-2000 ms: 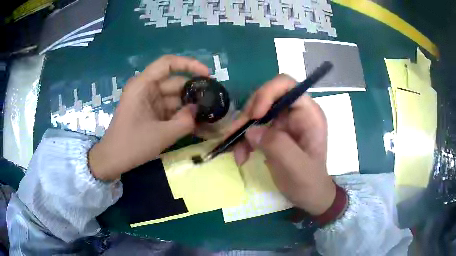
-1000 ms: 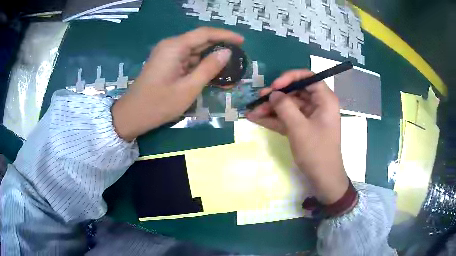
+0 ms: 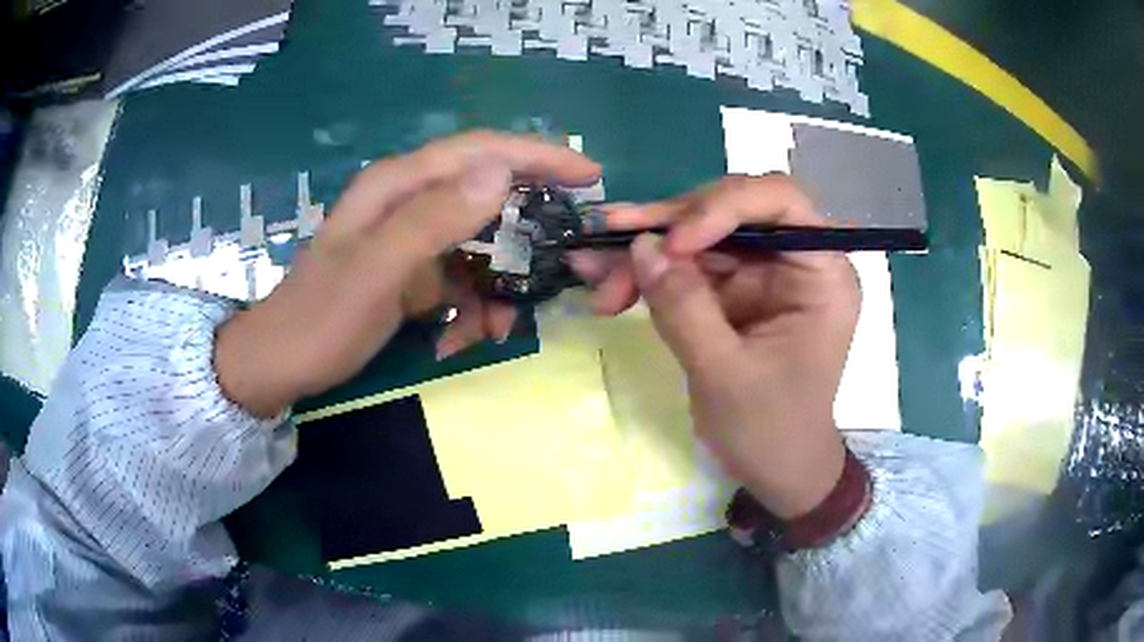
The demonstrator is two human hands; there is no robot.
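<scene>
My left hand (image 3: 376, 257) holds a round black module (image 3: 547, 226) between its fingers, raised over the mat. A light grey T-shaped piece (image 3: 512, 241) lies on the module's left part. My right hand (image 3: 753, 301) grips black tweezers (image 3: 803, 237), held nearly level, their tips at the module's right side. The exact contact of the tips is blurred. More T-shaped pieces (image 3: 251, 226) stand in a row on the mat, left of my left hand. My left hand hides part of that row.
Black adhesive sheet (image 3: 376, 483) on yellow release paper (image 3: 540, 439) lies in front. A grey adhesive sheet (image 3: 859, 176) is beyond my right hand. A grey-white die-cut sheet (image 3: 640, 31) lies at the back, yellow paper (image 3: 1035, 314) at right.
The module has been turned and now shows its detailed side with a T-shaped piece on it. The tweezers have swung nearly level, with their tips moved to the module.
</scene>
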